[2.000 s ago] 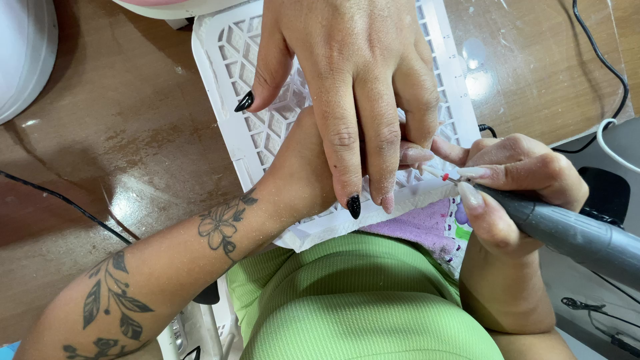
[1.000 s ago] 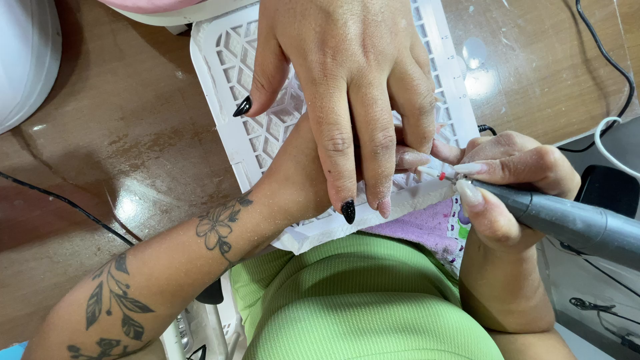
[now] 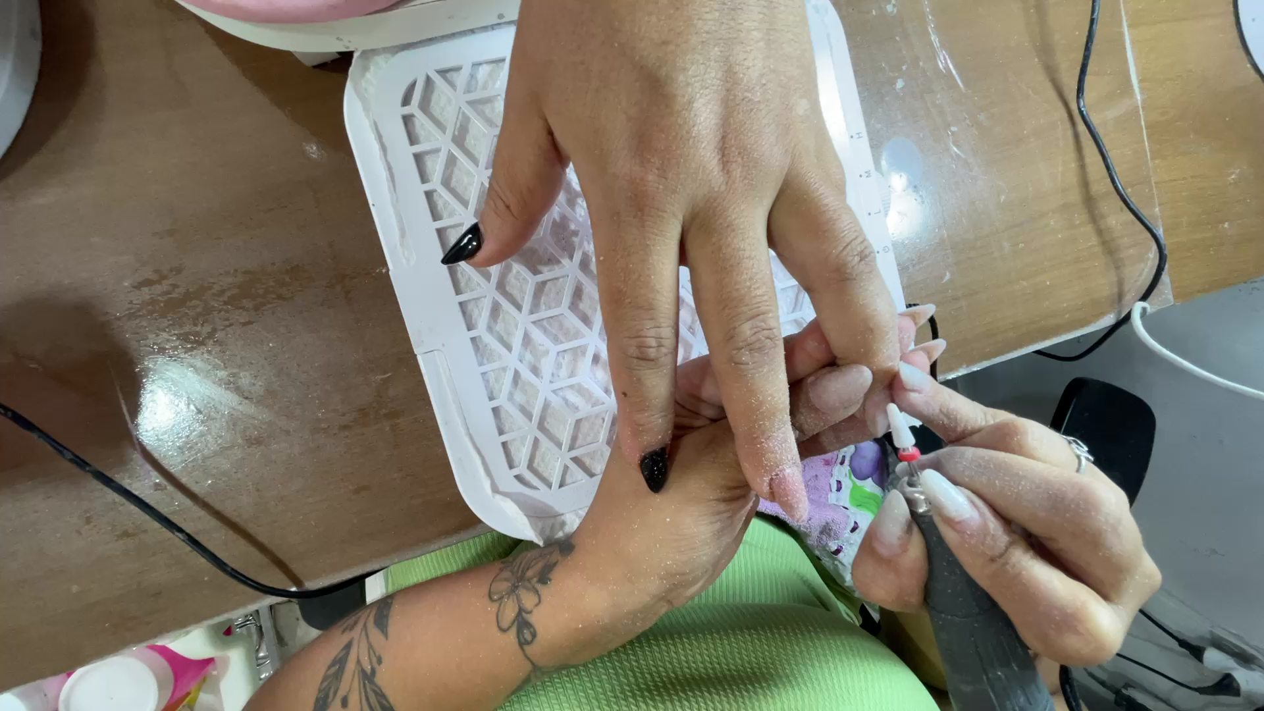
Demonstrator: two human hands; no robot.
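My right hand grips a grey electric nail drill with a white cone-shaped bit and a red ring. The bit is close to a fingertip of another person's hand, which reaches in from the top, palm down. That hand has black nails on the thumb and one finger; its other visible fingertips are dusty. My left hand, below a tattooed forearm, holds one of that person's fingers between thumb and fingers, partly hidden under the hand. Beneath lies a white lattice-topped dust collector.
A wooden table carries a black cable at left and another black cable at right, near a white cable. A patterned purple cloth lies by my green clothing. A pink-and-white object stands at the top.
The drill has turned from pointing mostly sideways to pointing more upward. My left hand has shifted, showing more of its fingers beside the held finger. The view is somewhat closer.
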